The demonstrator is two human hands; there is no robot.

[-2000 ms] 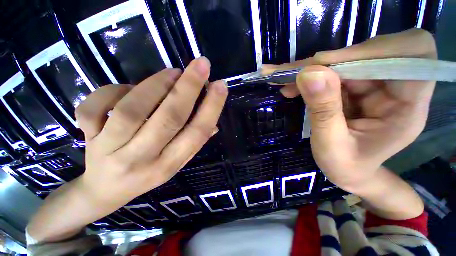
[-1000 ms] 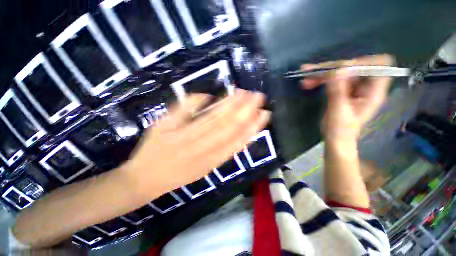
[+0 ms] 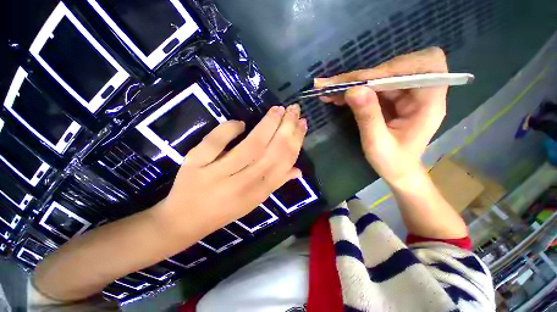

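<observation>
My right hand (image 3: 403, 106) holds a pale hand tool (image 3: 421, 80) with a thin metal tip pointing left, over a release liner sheet (image 3: 354, 55) with rows of small dark marks on the bench. My left hand (image 3: 238, 158) is bare, palm down, over the right edge of a glossy black blister tray (image 3: 152, 79). Its fingertips are near the tool tip; whether they touch the sheet or hold anything cannot be told. White-bordered panels (image 3: 160, 55) lie in the tray, and a sideways panel (image 3: 177, 119) lies beside my left fingers.
The dark green-grey bench (image 3: 342, 164) lies right of the tray. A yellow line (image 3: 519, 91) runs on the floor beyond it. A cardboard box (image 3: 458, 186) and cluttered items (image 3: 513, 268) are at the lower right. A person's foot or leg shows at the far right edge.
The view has shifted right from the tray to the bench and liner sheet. The tool has moved from a panel in the tray to over the sheet, and my left hand is at the tray's right edge.
</observation>
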